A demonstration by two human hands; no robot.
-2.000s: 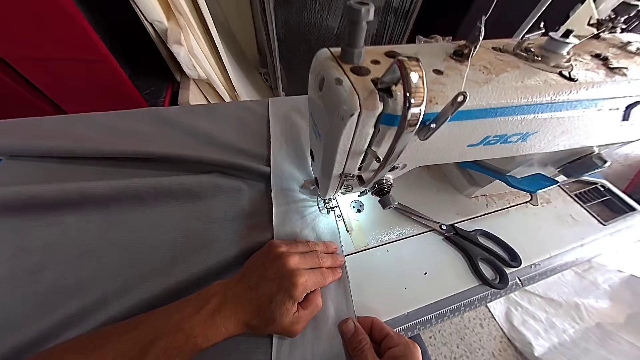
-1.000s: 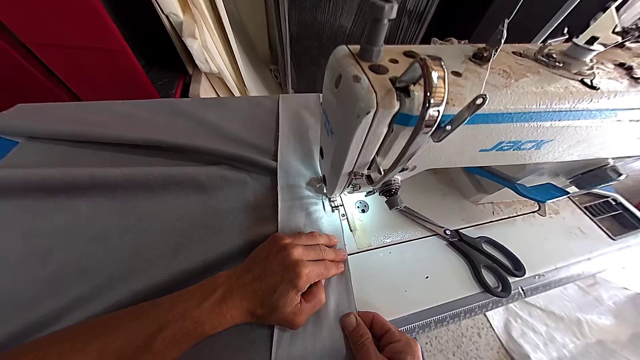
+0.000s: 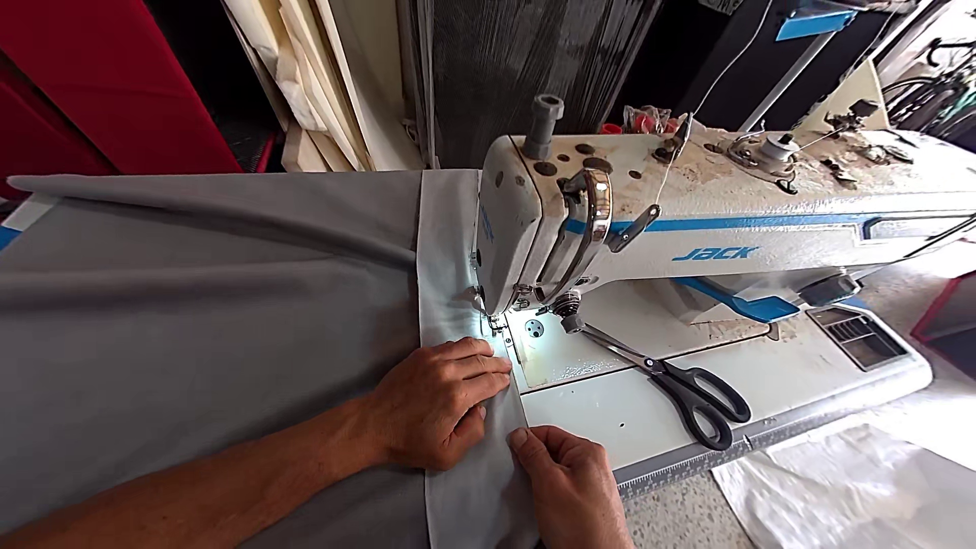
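Grey fabric [image 3: 206,328] covers the left of the machine bed, with a paler folded band [image 3: 450,259] along its right side. A white Jack sewing machine [image 3: 686,229] stands over that band, its lit presser foot [image 3: 497,328] at the band's right edge. My left hand [image 3: 442,396] lies flat on the band just below the foot, fingers close together. Lower right, my right hand [image 3: 568,476] pinches the fabric's edge between thumb and fingers. Black-handled scissors [image 3: 671,381] lie on the bed to the right, blade tips by the machine head.
A measuring tape strip [image 3: 686,463] runs along the front table edge. White sheeting [image 3: 846,480] lies beyond it at lower right. Behind stand wrapped dark panels [image 3: 526,69], cream boards [image 3: 358,84] and red panels [image 3: 114,84]. A thread [image 3: 732,65] runs down to the machine's top.
The view has tilted up somewhat. Both hands keep nearly the same places on the fabric. At the far left, the fabric's far corner shows more folded over than before.
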